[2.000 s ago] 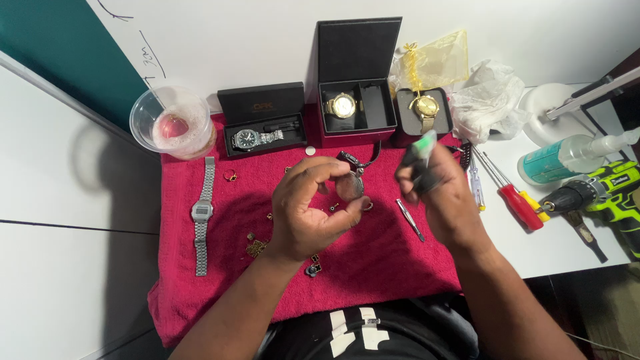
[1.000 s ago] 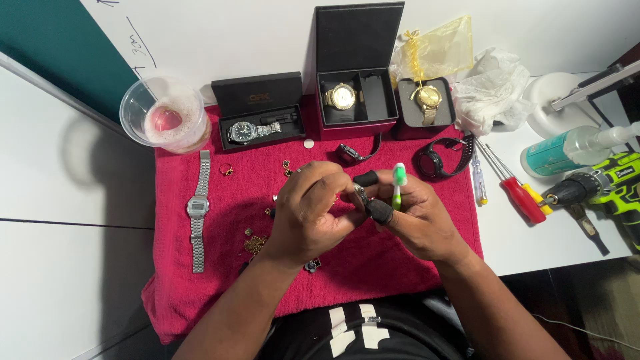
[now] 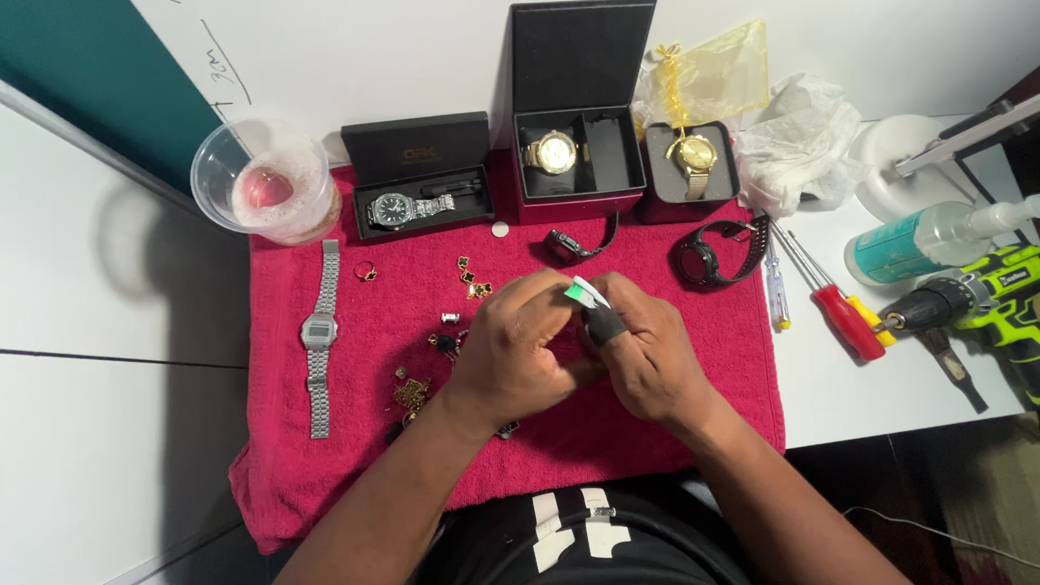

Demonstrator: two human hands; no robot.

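Note:
Both hands meet over the middle of the red towel [image 3: 552, 455]. My right hand [image 3: 650, 349], with a black cover on a finger, grips a toothbrush [image 3: 587, 294] whose green and white bristle head shows above the thumb. My left hand [image 3: 520, 349] is curled against it; whatever lies between its fingers is hidden. Just left of the hands lie a gold clover bracelet [image 3: 470, 278], a small silver piece [image 3: 450, 318] and a tangle of gold chain [image 3: 413, 394]. A black smartwatch [image 3: 569, 245] rests behind them, and a silver digital watch [image 3: 319, 331] lies at far left.
Along the back stand a plastic cup of foamy liquid [image 3: 325, 203], an open black watch box [image 3: 422, 236], a taller box [image 3: 577, 207] and a gold watch [image 3: 697, 154] in its tin. At right are a round black watch [image 3: 697, 258], screwdrivers [image 3: 845, 321], a spray bottle [image 3: 902, 244] and a cordless drill [image 3: 999, 284].
My right hand, raised with the toothbrush two seconds ago, has come in against my left. A small metallic item seen between the fingers one second ago is now hidden.

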